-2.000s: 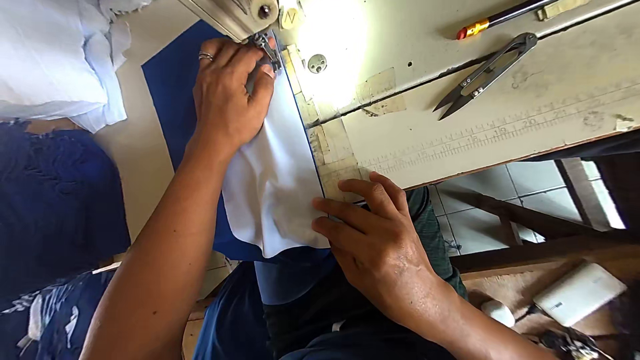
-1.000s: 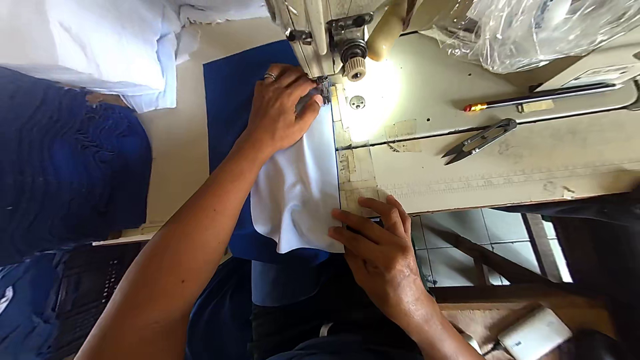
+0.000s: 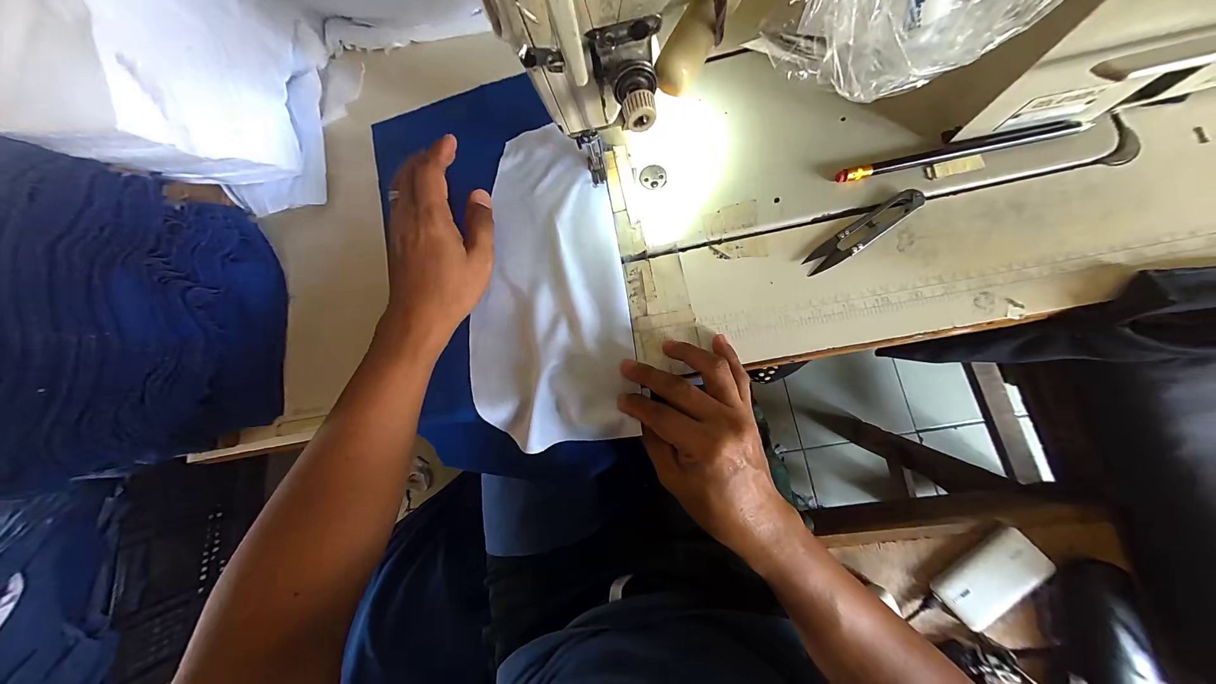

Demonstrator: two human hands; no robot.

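Note:
A white fabric piece [image 3: 556, 304] lies on top of a larger blue fabric piece [image 3: 461, 119], their right edges close together. The presser foot of a sewing machine [image 3: 595, 160] rests at the white piece's upper right edge. My left hand [image 3: 437, 228], fingers apart and a ring on one, is over the blue fabric left of the white piece, holding nothing. My right hand [image 3: 703, 427] has its fingertips on the lower right edge of the white fabric, at the table's front edge; whether the thumb pinches the cloth from below is hidden.
Thread snips [image 3: 864, 231] and a pencil [image 3: 959, 152] lie on the machine bed to the right, below a clear plastic bag [image 3: 893, 47]. Stacked blue fabric [image 3: 133, 313] and white fabric [image 3: 190, 95] are at the left. A white device [image 3: 993, 578] sits on a lower wooden shelf.
My left hand has moved left and down from beside the presser foot, off the white fabric, uncovering its upper part. My right hand remains at the lower right edge. The view has shifted.

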